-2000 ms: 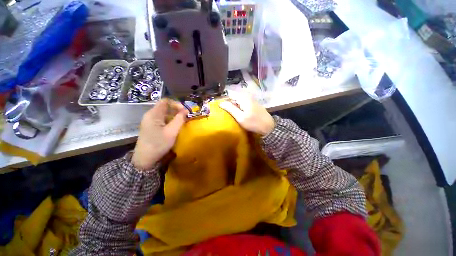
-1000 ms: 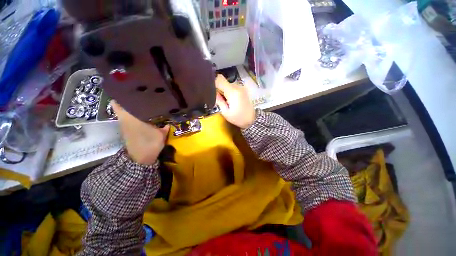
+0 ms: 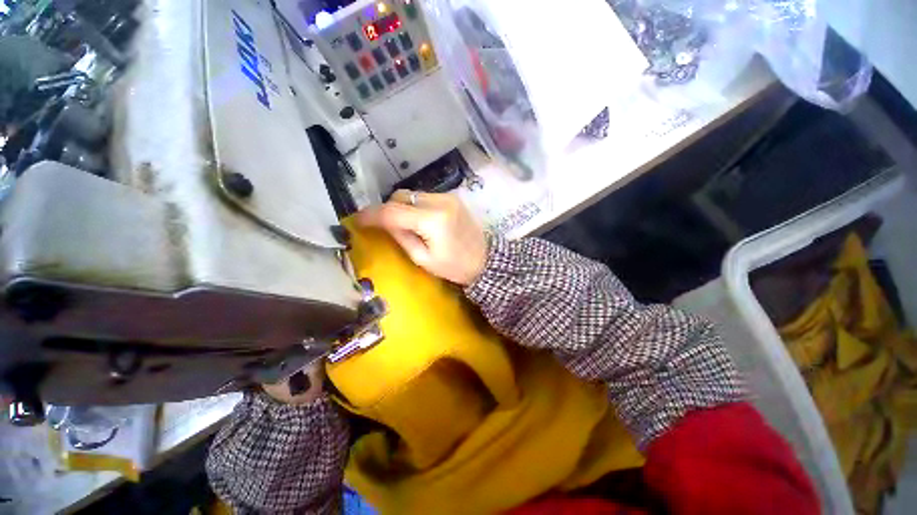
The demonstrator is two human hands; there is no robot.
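The mustard-yellow garment (image 3: 442, 402) lies under the shiny metal clamp (image 3: 357, 345) of the button-sewing machine head (image 3: 181, 292) and hangs down over the lap. My right hand (image 3: 432, 233), with a ring on one finger, is curled on the cloth's far edge, behind and right of the clamp. My left hand (image 3: 294, 387) is mostly hidden behind the machine head. Only a small part near the wrist shows, so its fingers and hold cannot be seen.
The control panel (image 3: 377, 45) with red digits stands behind the machine. A white sheet (image 3: 573, 60) and clear plastic bags (image 3: 744, 45) are at the upper right. A white bin (image 3: 744, 277) with yellow cloth is at the right. The table edge (image 3: 644, 161) runs diagonally.
The view has tilted and moved closer to the machine, whose head now covers the button tray and most of my left hand. My right hand has shifted farther behind the clamp along the cloth.
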